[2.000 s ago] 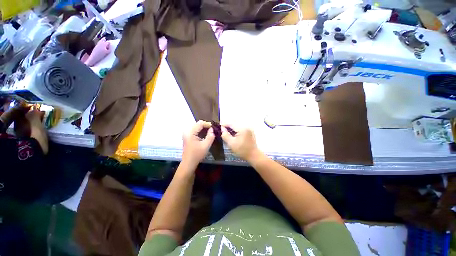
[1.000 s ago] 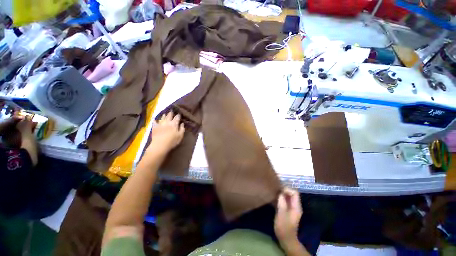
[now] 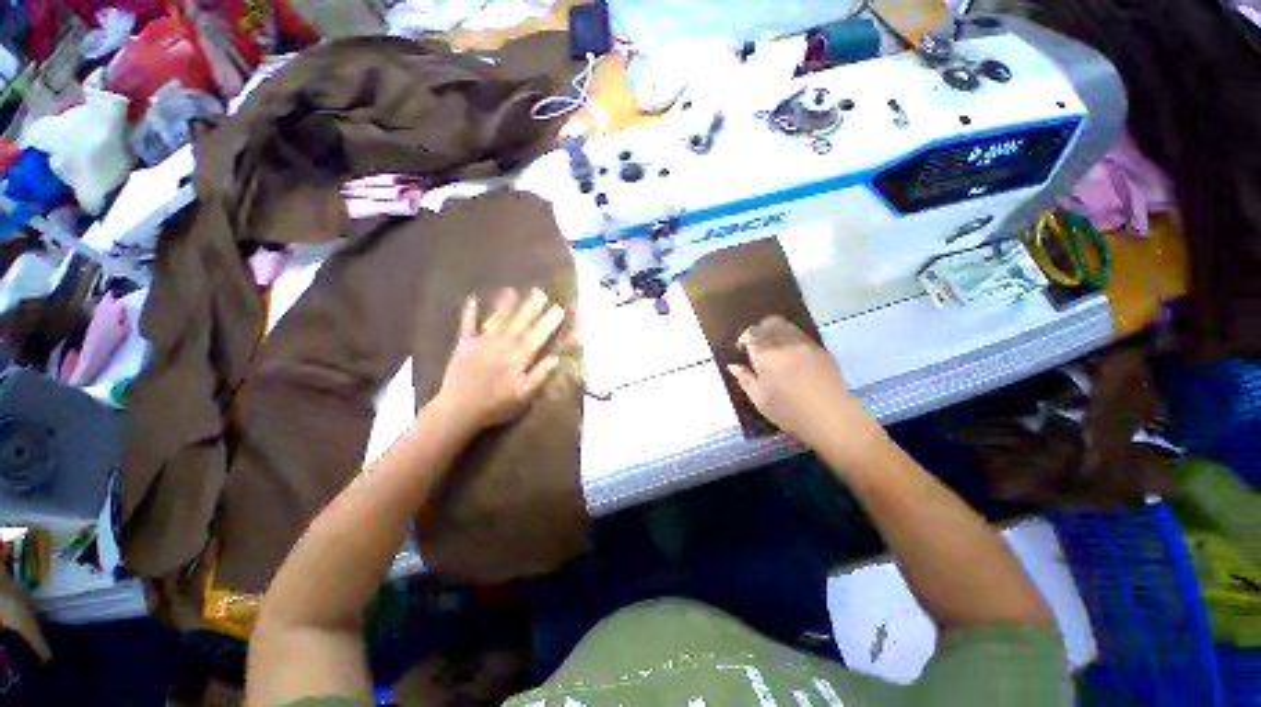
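Note:
A large brown fabric panel lies flat on the white machine table, its lower end hanging over the front edge. My left hand rests on it with fingers spread. A rectangular brown piece lies partly under the arm of the white JACK sewing machine. My right hand is on the lower part of this piece, fingers bent; whether they pinch it is unclear. The needle area is between my hands.
A crumpled brown fabric heap lies left and behind. Green and yellow-handled scissors are at the machine's right end. A blue basket is at the lower right. A grey device is at the far left.
The view has turned right. My left hand has moved onto the large panel, which now lies flatter. My right hand has let go of its corner and reached the rectangular piece.

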